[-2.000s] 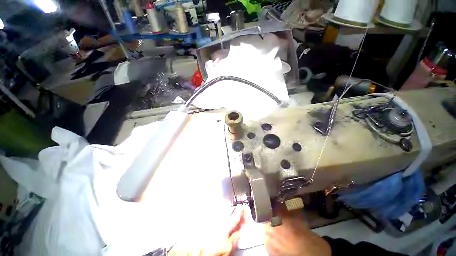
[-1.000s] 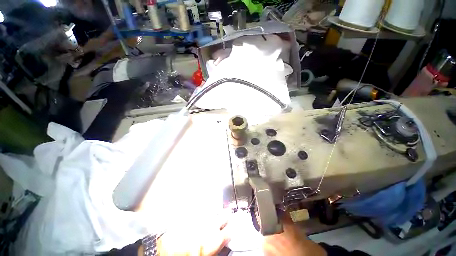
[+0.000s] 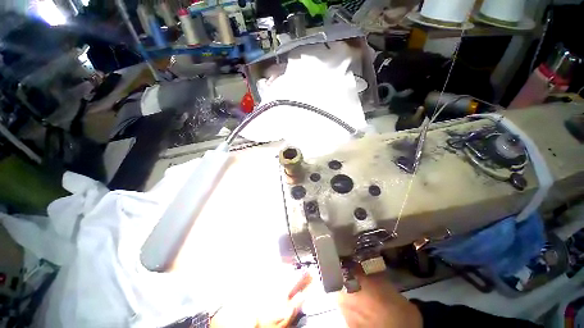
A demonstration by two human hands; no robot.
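White fabric (image 3: pixel 96 221) lies heaped left of the sewing machine head (image 3: pixel 384 173) and runs toward the needle area, where glare washes it out. My left hand (image 3: pixel 262 311) is low in the picture, cut off by the bottom edge and overexposed. Its fingers are on the white fabric just left of the needle area; whether they pinch it cannot be told. My right hand (image 3: pixel 381 304) is right of it, below the head, with its fingertips partly hidden by the head's end and glare. A white surface with a dark line shows between the hands.
A pale lamp tube (image 3: pixel 186 211) on a bent neck hangs over the fabric. A brass knob (image 3: pixel 291 160) stands on the head. Blue cloth (image 3: pixel 493 250) hangs under the arm at right. White thread cones (image 3: pixel 445 9) stand at upper right. A bright white heap (image 3: pixel 314 96) lies behind.
The view has shifted slightly. My left fingers moved back from the needle area a second ago, then forward again beside it. My right hand stays below the head.
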